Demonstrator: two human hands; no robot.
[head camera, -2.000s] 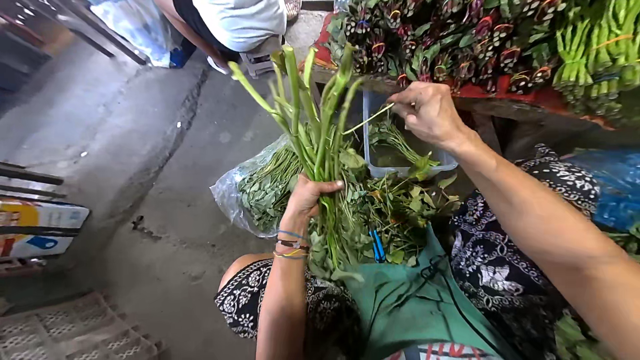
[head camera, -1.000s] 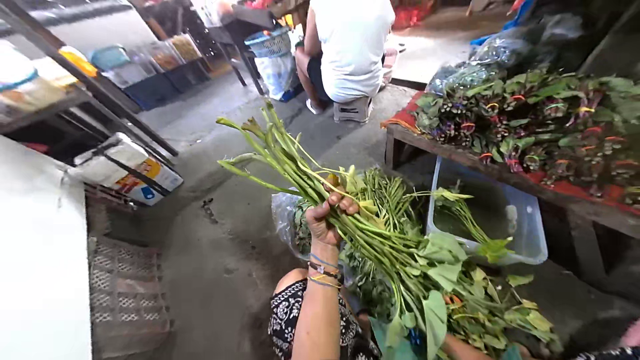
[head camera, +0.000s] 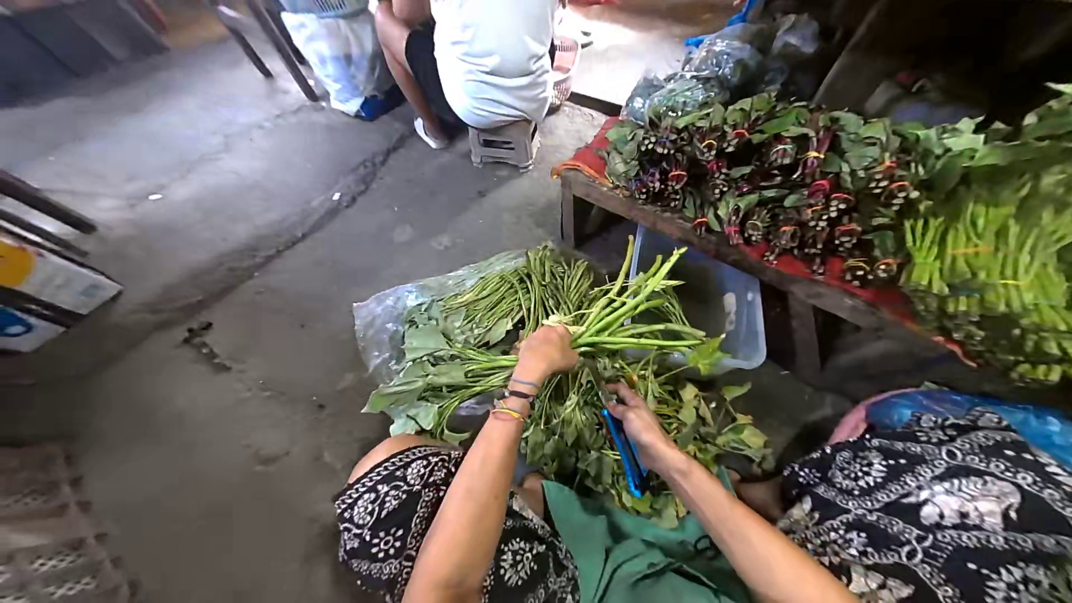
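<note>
My left hand (head camera: 548, 352) is closed round a bunch of leafy green stems (head camera: 632, 322), its cut ends pointing right and its leaves hanging left. Just below and to the right, my right hand (head camera: 638, 419) is at a blue-handled cutting tool (head camera: 624, 452), whose upper part lies near the stems; whether it is a knife or scissors I cannot tell. Loose leafy greens (head camera: 569, 427) are heaped beneath both hands. Beyond my left hand, more long stems (head camera: 544, 285) lie on a clear plastic bag (head camera: 381, 322). A green cloth (head camera: 636, 544) covers my lap.
A translucent plastic tub (head camera: 745, 322) stands behind the greens. A low wooden table (head camera: 670, 213) at right bears banded purple-stemmed bunches (head camera: 796, 193) and light green bunches (head camera: 971, 251). A person in a white shirt (head camera: 494, 63) sits on a grey stool (head camera: 505, 144) ahead.
The bunch in my left hand has swung round: its cut ends pointed left a second ago and now point right. My right hand now shows at the blue-handled tool. The view has shifted.
</note>
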